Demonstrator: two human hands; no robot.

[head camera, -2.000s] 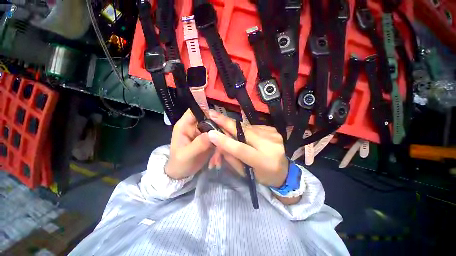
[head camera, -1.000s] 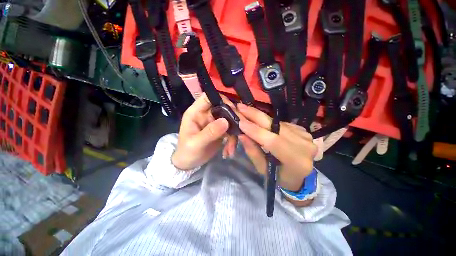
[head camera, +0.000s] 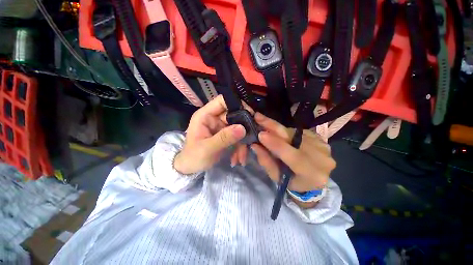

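Note:
Both hands hold one smartwatch (head camera: 244,124) with a dark case and black strap, in front of the chest. My left hand (head camera: 207,137) grips the case with the thumb on its face; the strap runs up from it over the other watches. My right hand (head camera: 298,155) has its fingertips at the right edge of the case. A long black stick-like thing, perhaps a touch-up marker pen (head camera: 281,194), passes through my right hand and sticks out below it; its tip is not clear. The fingers hide the lower part of the watch.
Many watches lie across a red compartment tray (head camera: 324,33), among them a pink-strap watch (head camera: 158,39) at left and a green-strap watch (head camera: 441,67) at right. Pale strap ends (head camera: 376,134) hang over its near edge. Another red tray (head camera: 21,124) stands at far left.
The held watch has turned from edge-on to face more upward, and its strap no longer crosses the pink-strap watch. The tray and watches appear shifted left and upward in the view.

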